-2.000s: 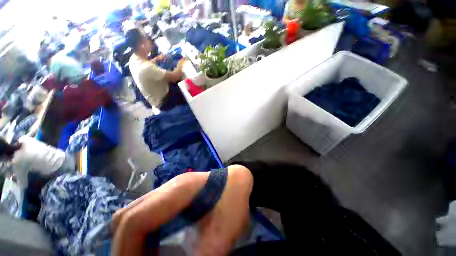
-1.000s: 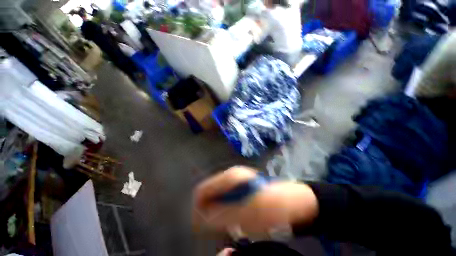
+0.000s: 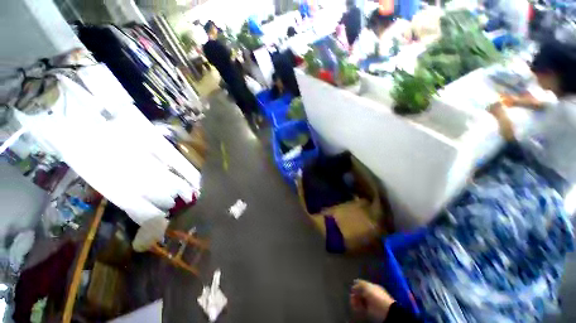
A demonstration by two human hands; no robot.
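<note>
My right hand point(image 3: 371, 299) is small and blurred at the bottom edge, right of centre, with a black sleeve. Its fingers look curled, and I cannot tell whether anything is in them. My left hand is out of the picture. Beside my right hand, a blue bin point(image 3: 396, 268) is heaped with blue-and-white patterned cloth point(image 3: 499, 246). Ahead of the hand stands an open brown cardboard box point(image 3: 360, 217) with dark cloth inside and a purple piece point(image 3: 334, 234) over its front.
A grey aisle point(image 3: 259, 208) runs ahead, with white scraps point(image 3: 213, 296) on it. White garments point(image 3: 120, 139) hang at left above a wooden stool point(image 3: 183, 249). Blue crates point(image 3: 294, 148) and a white partition point(image 3: 379, 142) with plants line the right. A person in dark clothes point(image 3: 228, 69) stands ahead; another sits at right.
My view has swung round to face along the aisle. My right hand has dropped lower and shows smaller; the dark blue strip seen around or in it before is no longer visible.
</note>
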